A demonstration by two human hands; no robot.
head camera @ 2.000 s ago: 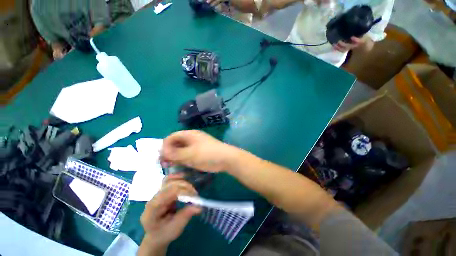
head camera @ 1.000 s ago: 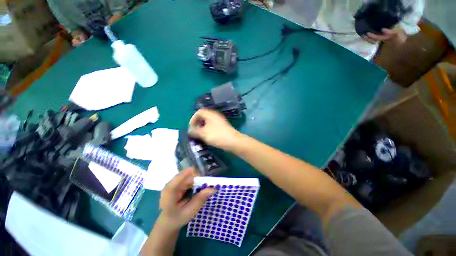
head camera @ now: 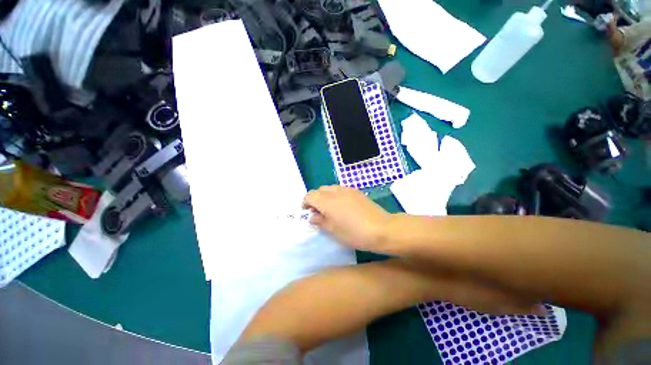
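Note:
A long white printed label sheet [head camera: 239,171] lies on the table, with a short row of small dark characters. My right hand [head camera: 346,217] reaches across from the right, its curled fingertips at that row; whether they pinch a label is hidden. My left arm crosses under my right forearm. My left hand [head camera: 500,298] is partly hidden by that forearm and holds the white sheet of purple dots [head camera: 464,331], which curls at its right end. Dark camera units [head camera: 564,189] lie at the right, one partly behind my right forearm.
A smartphone [head camera: 351,121] lies on a bagged dot sheet [head camera: 389,153]. White backing scraps [head camera: 435,171] lie beside it. A heap of black parts [head camera: 307,43] fills the upper left. A squeeze bottle [head camera: 508,46] lies at the upper right, a red-labelled drink bottle [head camera: 50,192] at the left.
The view has swung left, bringing the long label sheet into sight. My right hand has gone from the camera unit to the label sheet. My left hand still has the dot sheet, now under my right forearm.

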